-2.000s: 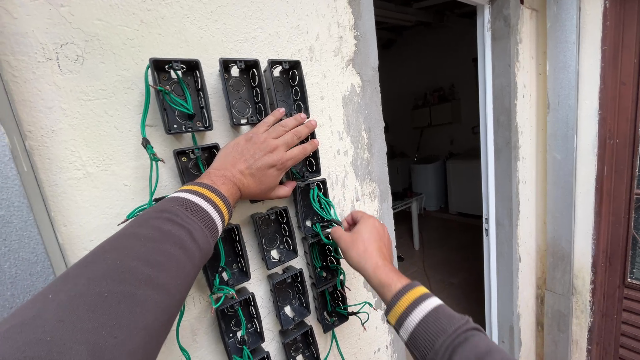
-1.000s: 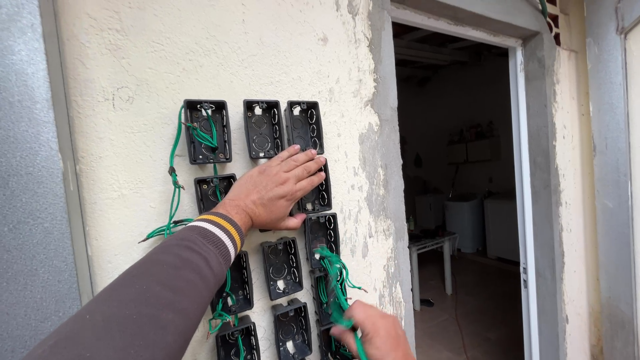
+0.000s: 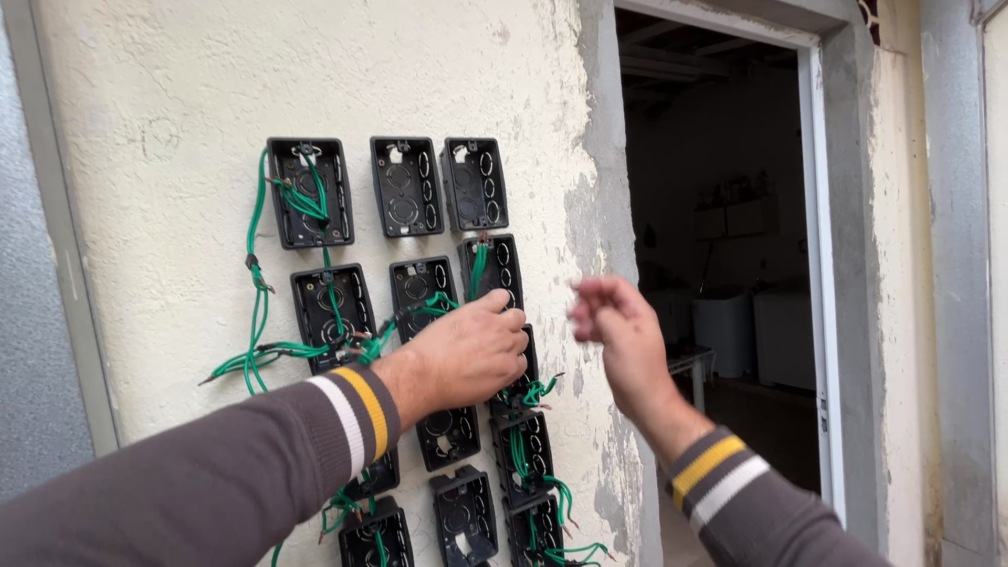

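My left hand (image 3: 471,346) is closed around a bundle of green wires (image 3: 478,270), in front of the middle and right columns of black plastic electrical boxes. Bare copper ends of the bundle point up into a right-column box (image 3: 504,272); other green strands run left from the hand across a middle-column box (image 3: 421,283). To the right of the boxes, my right hand (image 3: 618,327) is raised and blurred, its fingers curled, and nothing shows in it. Green wires also hang in and beside the upper left box (image 3: 311,193). The boxes behind my left hand are partly hidden.
The boxes are set on a rough cream wall (image 3: 378,71) with peeling paint. A doorway with a pale frame (image 3: 819,276) opens on the right into a dark room, where a small table (image 3: 697,366) stands. A grey metal panel (image 3: 39,315) borders the left side.
My left hand, earlier flat over the upper right boxes, is now closed on green wires. My right hand, earlier at the wires lower on the right column, is now raised off to the right of the boxes.
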